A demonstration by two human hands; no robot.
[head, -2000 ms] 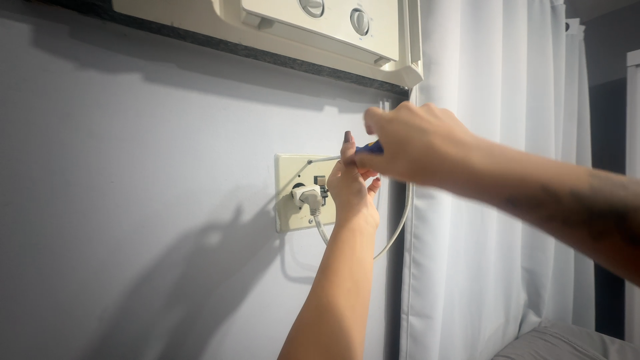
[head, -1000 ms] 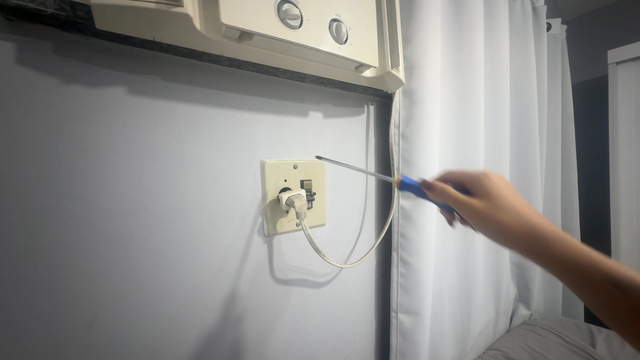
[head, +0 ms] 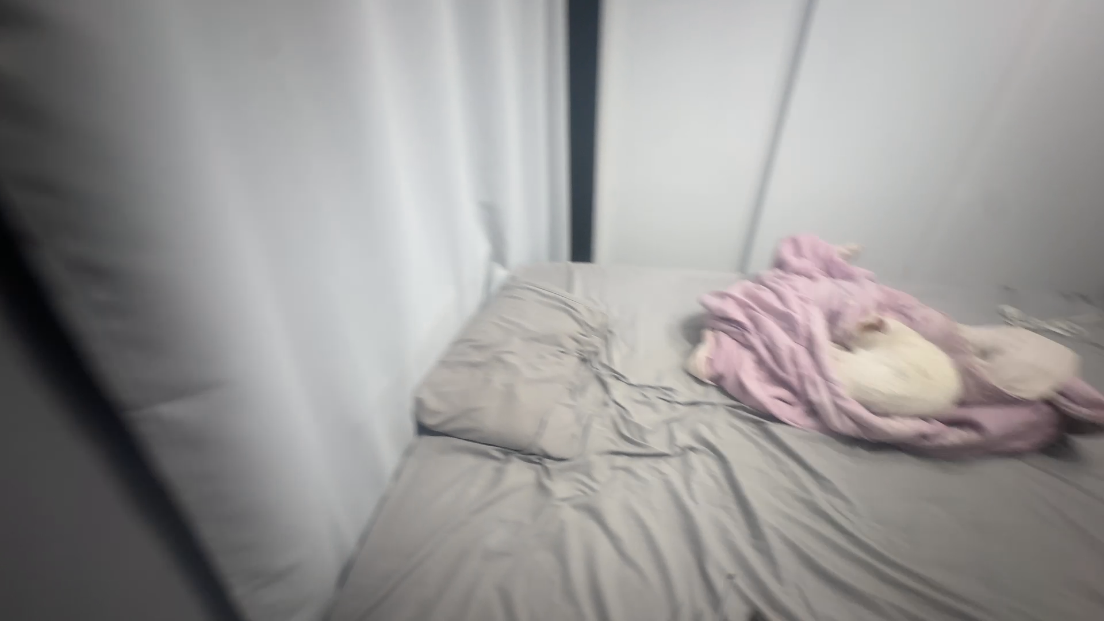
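Note:
Neither my left hand nor my right hand shows in the head view. A bed with a rumpled grey sheet point(head: 655, 526) fills the lower middle and right. On its left side, beside the curtain, lies a grey pillow point(head: 509, 371). A bunched pink blanket point(head: 768, 345) rests on the bed at the right, with a cream-coloured furry thing point(head: 906, 371) among its folds; blur hides what that is. The screwdriver and the wall outlet are out of view.
A long white curtain point(head: 285, 259) hangs along the left side of the bed. Pale panels point(head: 690, 129) stand behind the bed, with a dark narrow gap point(head: 583, 129) beside the curtain. A small light-coloured item point(head: 1035, 321) lies at the far right.
The view has swung far right, from the outlet to the bed. My right hand, seen earlier holding a blue-handled screwdriver, is out of view. My left hand left view before that.

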